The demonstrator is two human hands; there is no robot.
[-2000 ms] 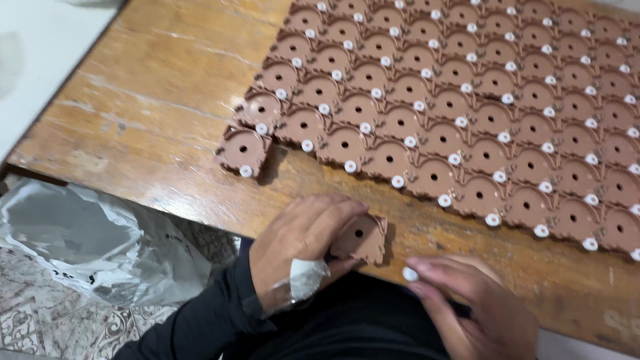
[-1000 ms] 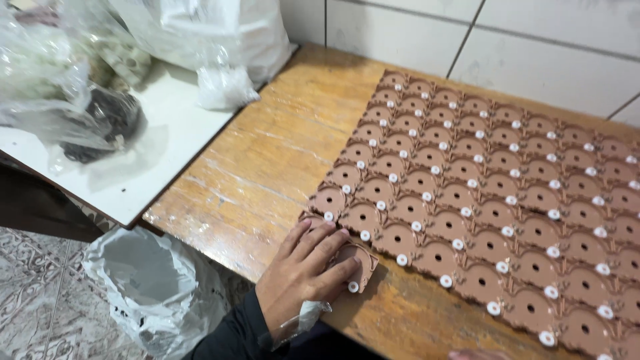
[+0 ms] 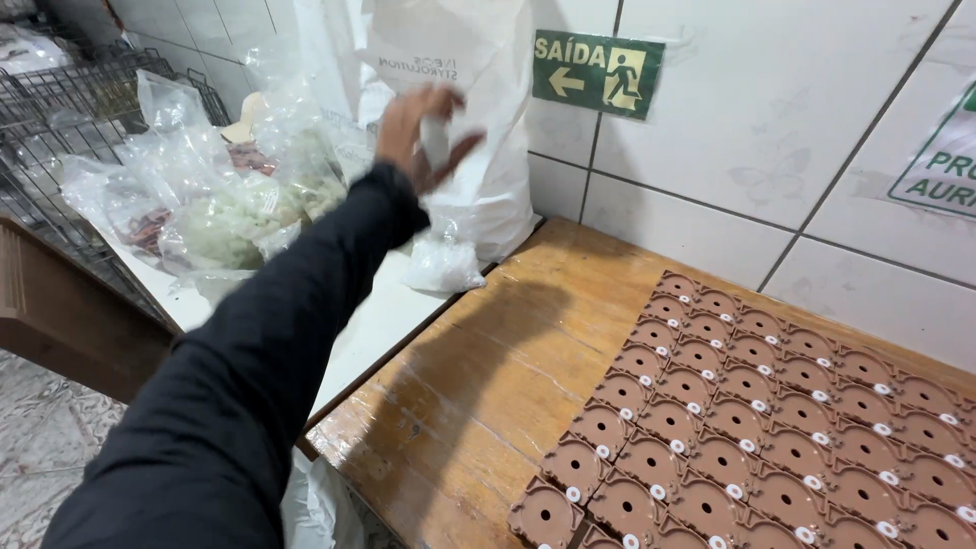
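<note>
My left hand [image 3: 431,137], in a dark sleeve, is raised in front of a large white sack [image 3: 488,168]. Its fingers are spread and curved, blurred by motion, and nothing shows plainly between them. Below the hand lies a small clear bag of white pieces [image 3: 444,264]. Many square brown plastic parts [image 3: 706,508], each with a round recess, a centre hole and a small white ring [image 3: 733,491] at a corner, lie in close rows at the right of the wooden table [image 3: 473,366]. My right hand is out of view.
Clear plastic bags with pale and reddish contents [image 3: 244,213] lie on a white tabletop [image 3: 366,324] at the left, beside a wire basket [image 3: 46,130]. A brown box-like piece [image 3: 76,313] stands at the lower left. A white bag [image 3: 320,503] hangs below the table edge. A tiled wall [image 3: 686,152] rises behind.
My left hand has left the brown part at the near left corner of the rows and reached up and away to the white sack. My right hand has gone out of view. The view has swung up and left.
</note>
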